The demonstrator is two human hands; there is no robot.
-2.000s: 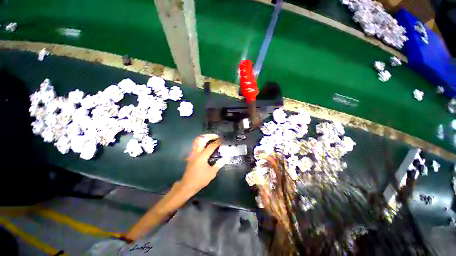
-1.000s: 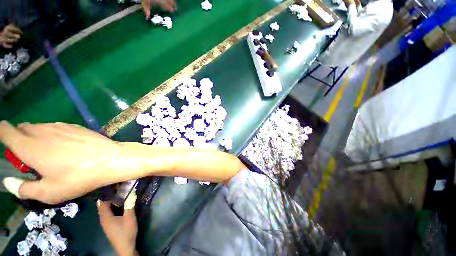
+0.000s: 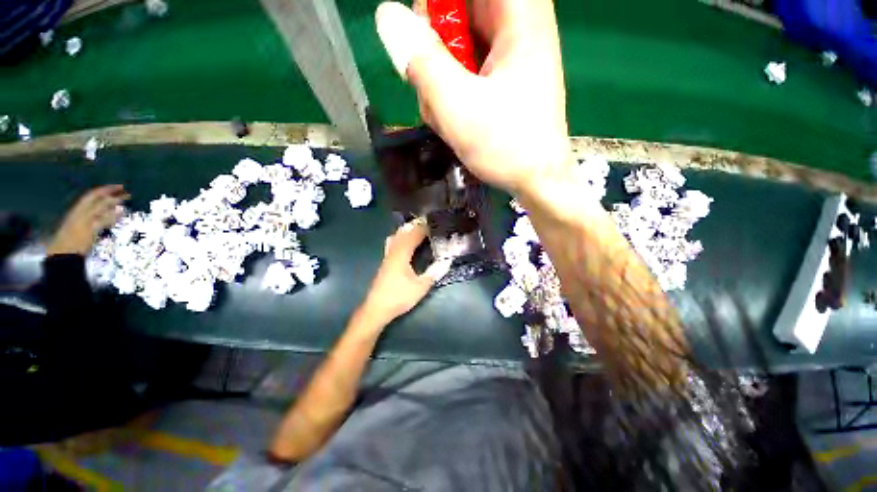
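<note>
The hand press [image 3: 428, 168] stands at the bench's back edge, its dark frame partly hidden by my right arm. My right hand [image 3: 500, 106] is closed around its red handle [image 3: 452, 29], with a pale cover on the thumb tip. My left hand [image 3: 399, 274] is low at the press, its fingertips at the small grey metal nest [image 3: 457, 242]. Whether a part is between those fingertips cannot be seen. White plastic pieces lie in a loose heap left of the press [image 3: 183, 245] and another heap right of it [image 3: 654, 226], partly behind my right forearm.
Another person's hand [image 3: 91, 219] is at the left heap's far end. A white holding strip with dark spots [image 3: 813, 279] lies at the right. A pale metal post [image 3: 322, 67] rises behind the press. The green belt [image 3: 221, 67] beyond carries scattered white pieces.
My right hand has gone from the right heap to the red handle. The view swung right, then back. Another person's hand now shows at the left heap. My left hand stays at the press.
</note>
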